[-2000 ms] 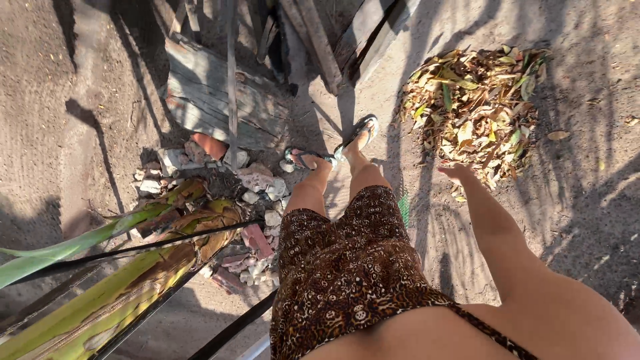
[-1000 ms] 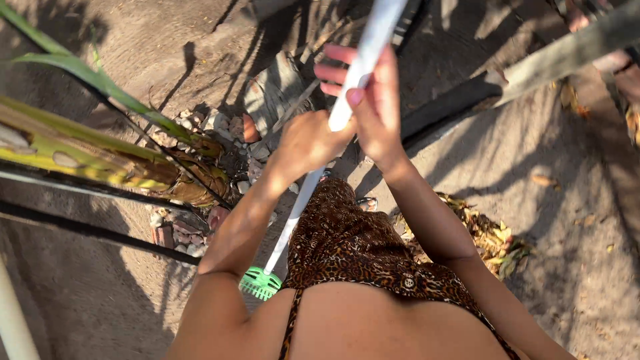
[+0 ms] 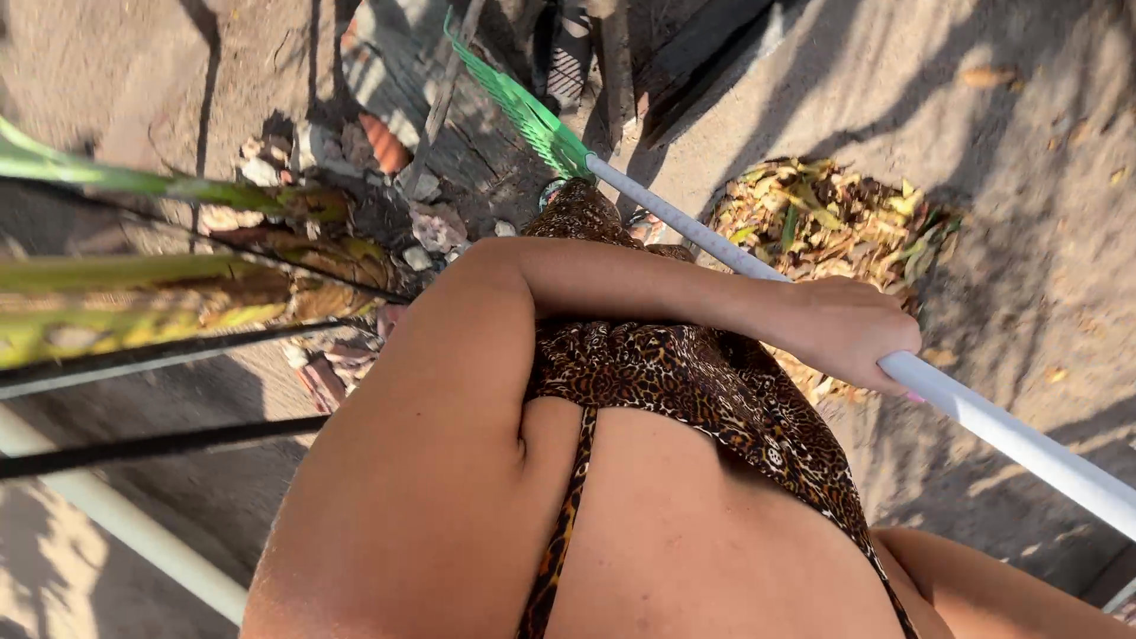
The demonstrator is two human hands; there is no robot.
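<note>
My left hand (image 3: 856,333) is closed around the white pole (image 3: 1003,426) of a rake, with my left arm crossing in front of my body. The pole slants from the lower right up to a green plastic rake head (image 3: 541,124), which is beside my feet. Beyond the pole and my left hand lies a heap of dry leaves (image 3: 825,222), partly covered by them. My right arm runs out of the frame at the lower right, so my right hand is hidden from view.
Broken bricks and stones (image 3: 435,226) lie left of my feet, near a weathered board (image 3: 382,80). Wooden planks (image 3: 701,62) are at the top. A plant's thick stems (image 3: 142,302), dark bars (image 3: 169,444) and a pale pole (image 3: 151,550) are at the left.
The rake head has swung from the lower left to the top, near my feet. A second ago both hands were at the pole; now only my left hand shows on it.
</note>
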